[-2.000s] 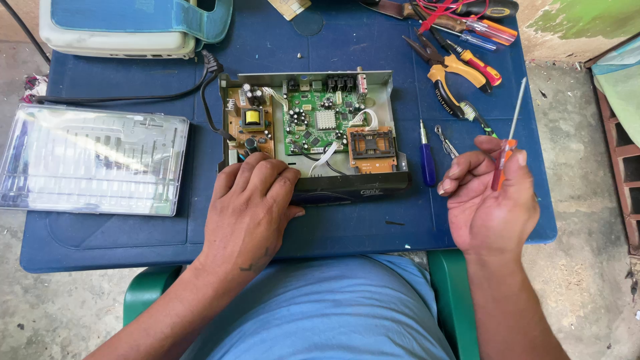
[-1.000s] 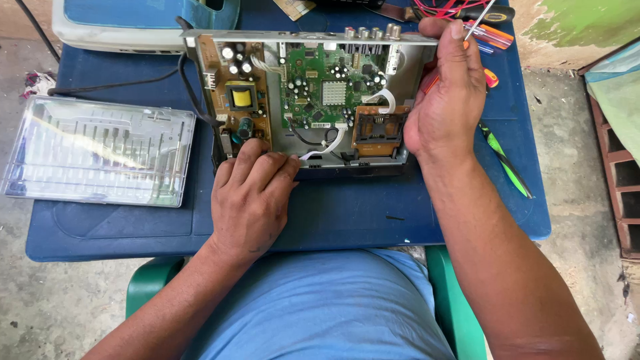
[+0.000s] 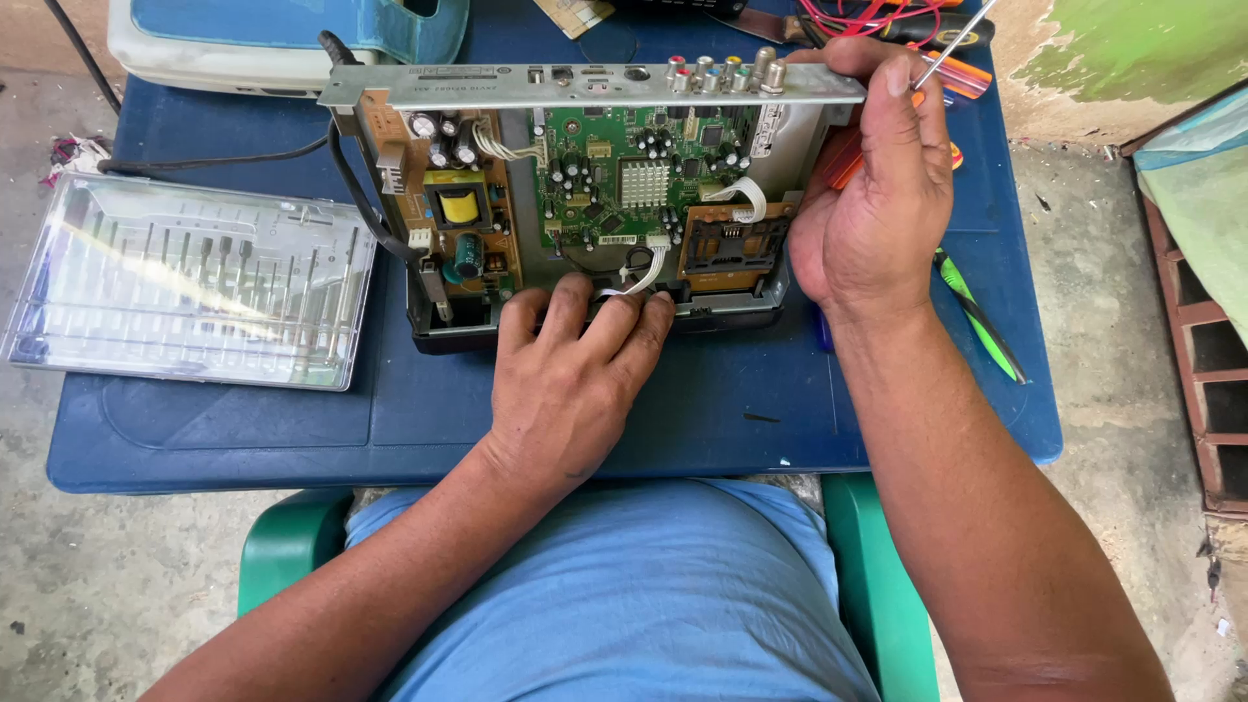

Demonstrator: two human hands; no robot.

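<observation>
An uncovered set-top box (image 3: pixel 522 195) is tilted up, its rear panel with the sockets (image 3: pixel 604 86) raised above the black front. Inside are a green circuit board (image 3: pixel 585 210), a brown power board (image 3: pixel 400 146) with a yellow transformer, and a card-reader board (image 3: pixel 733 252). My left hand (image 3: pixel 575 375) grips the front edge near the white wires, fingertips inside the casing. At the right end, my right hand (image 3: pixel 873 185) supports the casing and also holds a screwdriver (image 3: pixel 951 49) with an orange-red handle, its shaft pointing up to the right. Part of the handle is hidden by the hand.
On the blue table (image 3: pixel 468 405), a clear case of small bits and drivers (image 3: pixel 195 283) lies at the left. A green-and-black tool (image 3: pixel 975 312) lies right of my forearm. Red wires (image 3: pixel 868 15) and orange-handled tools (image 3: pixel 965 76) are at the back right; a black cable (image 3: pixel 214 159) runs left.
The box has gone from lying flat to tilted, with its rear side up. My right hand, holding the screwdriver, has moved from the table's right side to the box's right end.
</observation>
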